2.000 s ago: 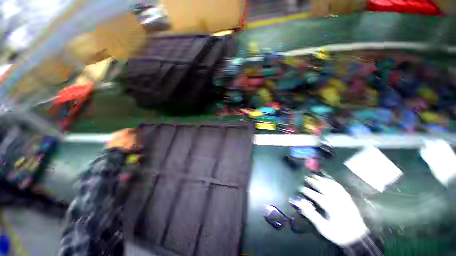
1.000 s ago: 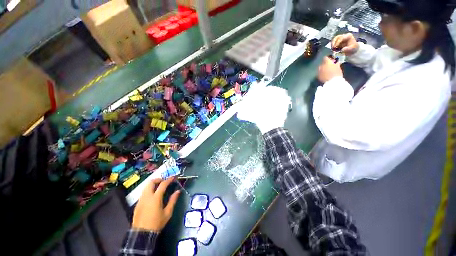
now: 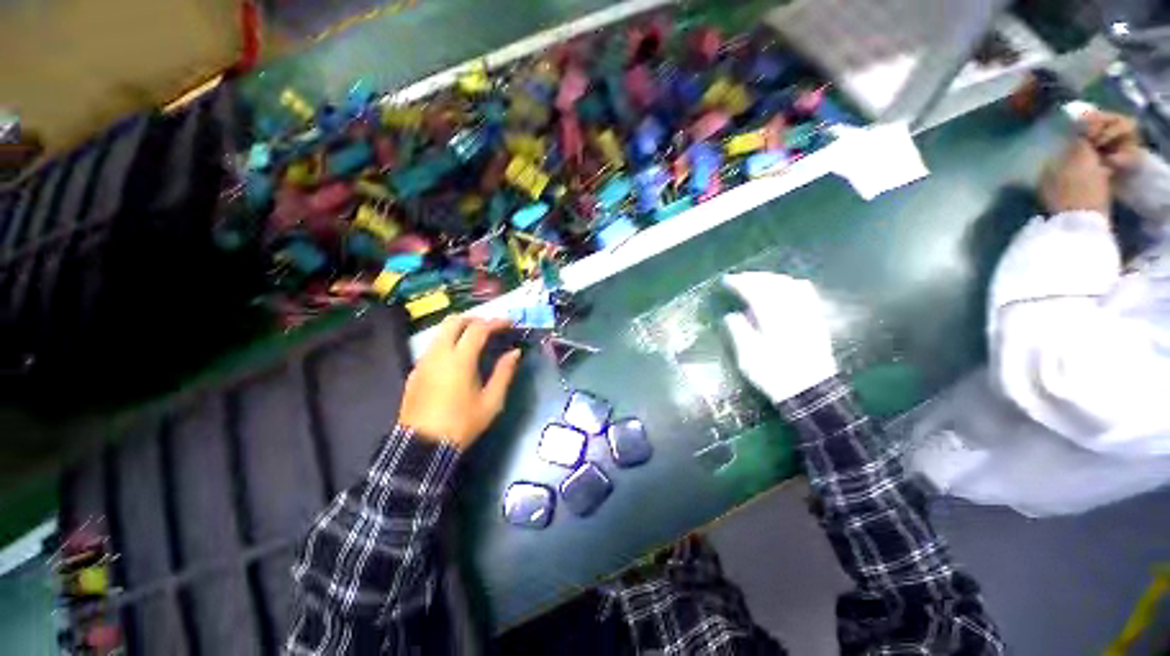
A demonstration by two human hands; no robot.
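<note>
Several glossy rounded-square parts (image 3: 562, 445) with dark rims lie loosely grouped on the green bench. My left hand (image 3: 454, 381), bare, is above them by the white rail, fingers apart, near a blue clip (image 3: 531, 315) with wire handles; whether it touches the clip is unclear. My right hand (image 3: 783, 333), in a white glove, is over the scuffed patch right of the parts, fingertips partly hidden; I cannot tell whether it holds anything. The foam tray (image 3: 244, 442) lies at left, with a few clips (image 3: 93, 581) along its far-left edge.
A big pile of coloured clips (image 3: 513, 167) lies behind the white rail (image 3: 680, 228). Dark stacked trays (image 3: 116, 218) stand at the far left. A white wipe (image 3: 880, 160) lies on the rail. A pale slotted tray (image 3: 873, 45) is upper right. Another person's white sleeve (image 3: 1071, 320) is at right.
My gloved right hand has moved from the white wipe by the rail down toward the scuffed patch. My left hand stays near the blue clip. The view has shifted, showing more foam tray.
</note>
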